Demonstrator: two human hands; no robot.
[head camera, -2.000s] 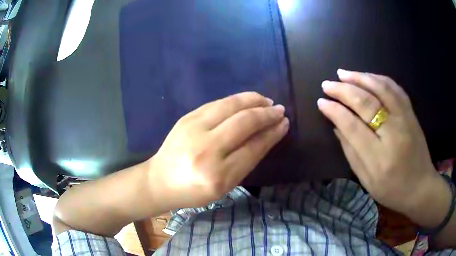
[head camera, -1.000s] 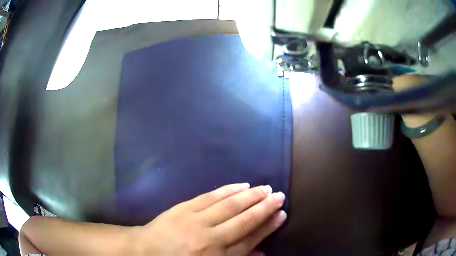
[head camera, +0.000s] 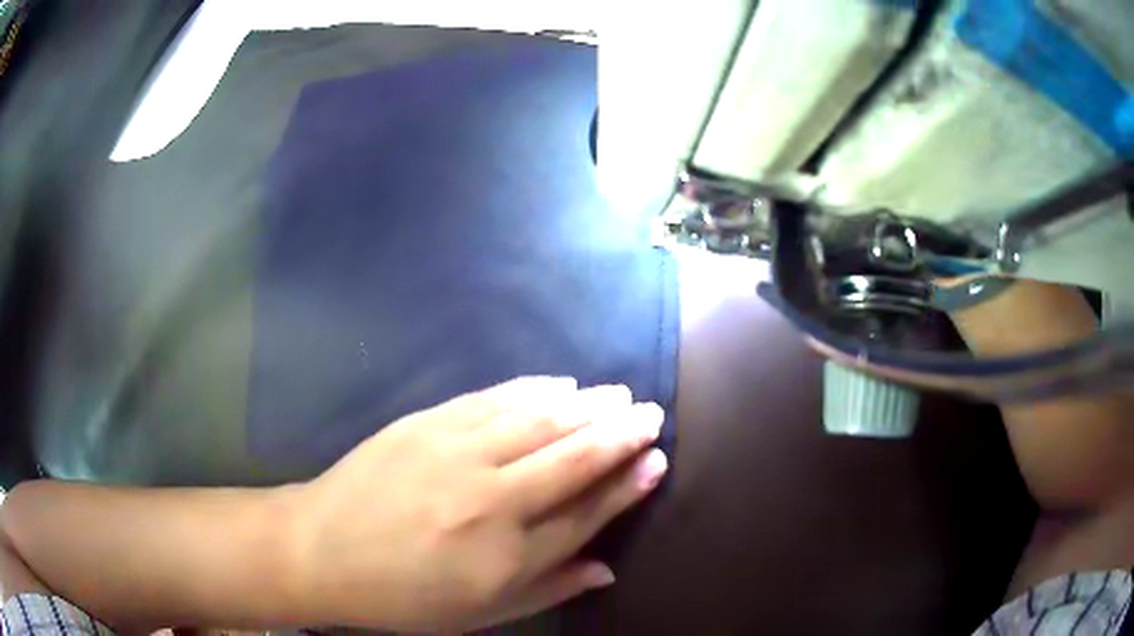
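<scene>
A navy patch (head camera: 410, 249) lies flat on the large dark main panel (head camera: 796, 522). A stitched seam (head camera: 665, 336) runs along the patch's right edge up to the presser foot (head camera: 672, 230), under bright light. My left hand (head camera: 497, 497) lies flat on the patch's lower right part, fingertips at the seam, holding nothing. My right hand is hidden behind the machine head; only the forearm (head camera: 1051, 422) shows at the right.
The white machine head (head camera: 858, 99) with a blue stripe fills the upper right. A grey ribbed knob (head camera: 871, 400) hangs below it, with a dark curved bar in front. White table surface (head camera: 410, 13) shows behind the panel.
The machine head came into view after the first frame. Since the second frame, the patch, left hand and knob sit further left in view, and the left hand sits higher. The right hand went behind the head.
</scene>
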